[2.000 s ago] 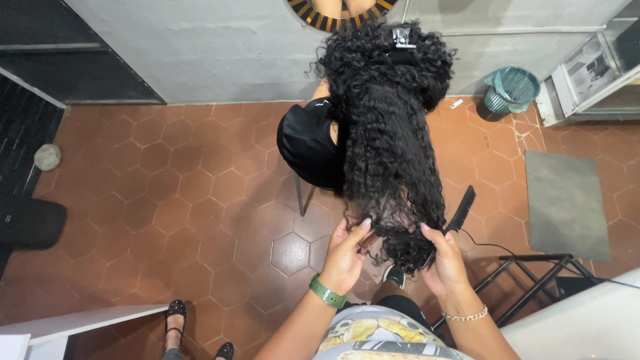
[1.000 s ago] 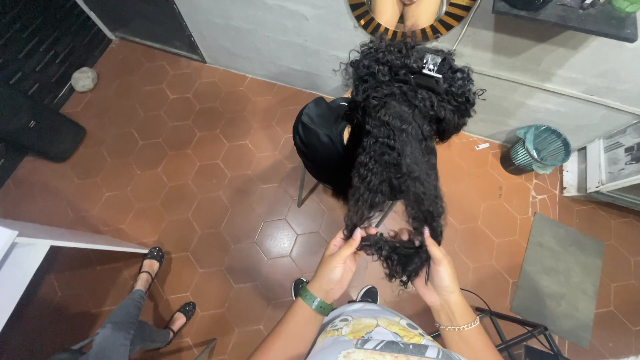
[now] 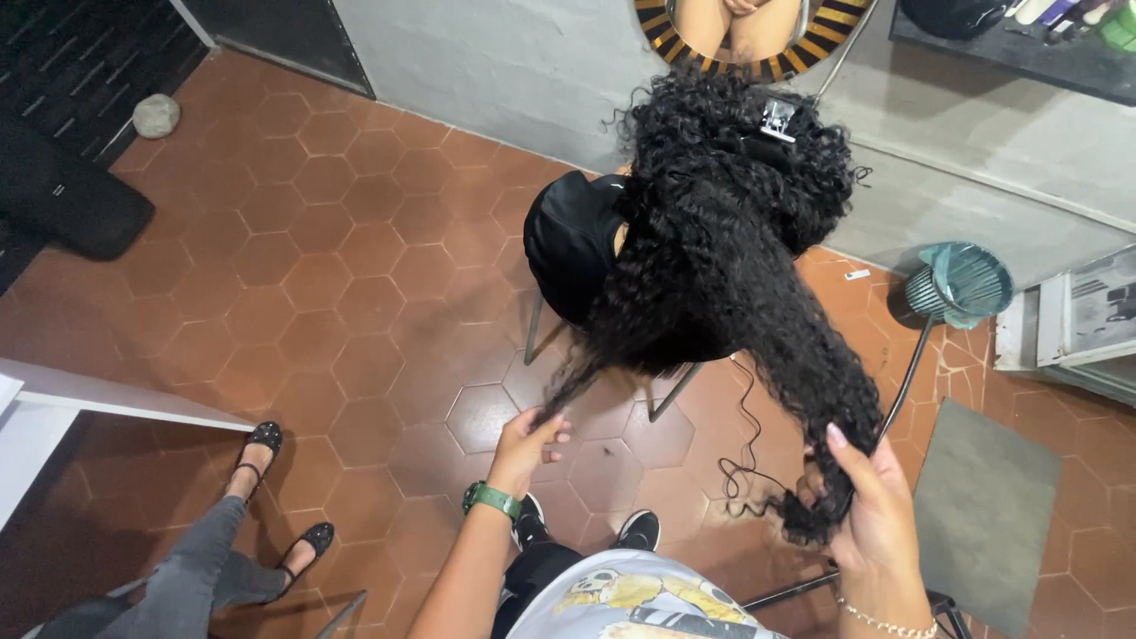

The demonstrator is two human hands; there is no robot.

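A seated person with long curly black hair (image 3: 710,222) is seen from behind and above. A metal hair clip (image 3: 777,120) sits in the hair near the crown. My left hand (image 3: 528,448), with a green watch (image 3: 491,500) on the wrist, pinches the thin end of a lock drawn to the left. My right hand (image 3: 865,497), a bracelet on its wrist, is closed around a thick section drawn to the right, whose curled ends hang below the fingers. A thin dark rod or handle shows beside the right hand; what it belongs to cannot be told.
A round mirror (image 3: 652,31) hangs on the wall, and a dark shelf (image 3: 1021,53) holds several items. A lined waste basket (image 3: 963,284) stands at the right near a grey mat or board (image 3: 985,515). A cable (image 3: 750,426) lies on the floor. Another person's legs (image 3: 191,568) are at the lower left.
My hands, earlier close together at the hair ends, have moved apart. The hair is now parted into a thin lock at left and a thick section at right.
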